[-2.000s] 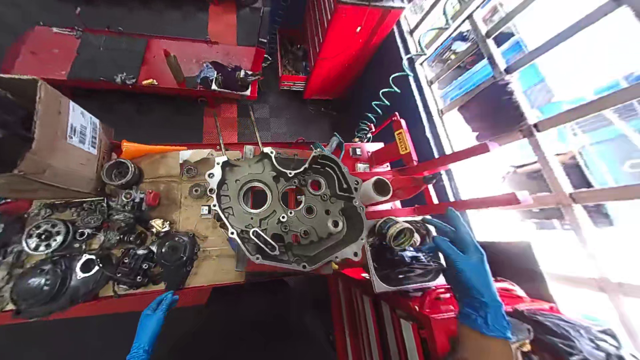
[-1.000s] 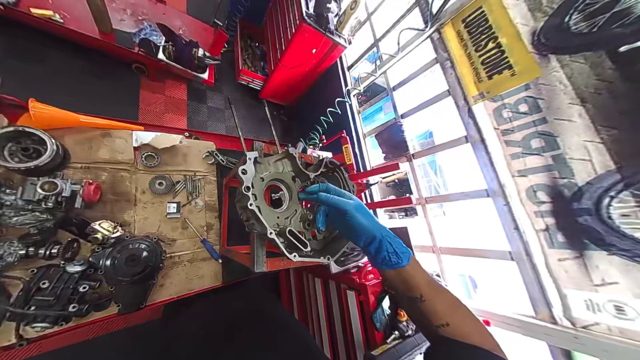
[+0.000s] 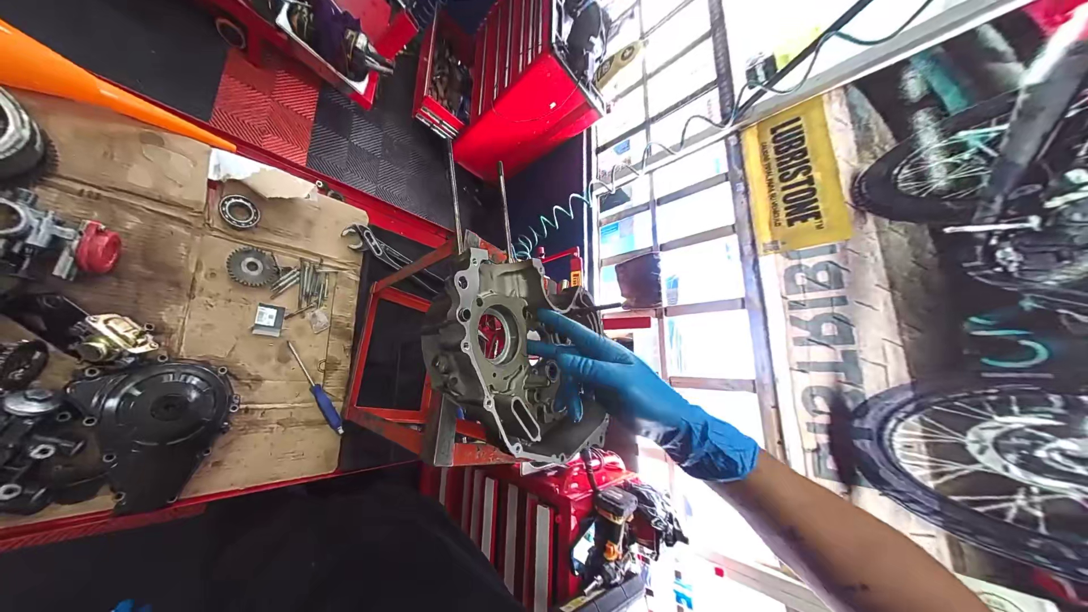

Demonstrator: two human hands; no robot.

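Note:
A metal engine crankcase half [image 3: 501, 365] stands on a red metal stand [image 3: 476, 453], two long studs rising behind it. My right hand [image 3: 608, 374], in a blue glove, reaches to the inner face of the crankcase, its fingers spread over the bores at its right part; the fingertips are partly inside, and no held object shows. Of my left hand [image 3: 132, 605] only a bit of blue glove shows at the bottom left edge, so its pose is hidden.
On the cardboard-covered bench [image 3: 280, 374] lie a ball bearing [image 3: 239, 212], a gear [image 3: 252, 266], bolts, a blue-handled screwdriver [image 3: 325, 406] and a black engine cover [image 3: 166, 408]. A cordless drill [image 3: 612, 527] stands below right, near a red tool cabinet [image 3: 531, 527].
My right hand has moved from beside the crankcase, near the parts at its right, onto its inner face. My left hand has dropped almost out of view. The view has swung to the right.

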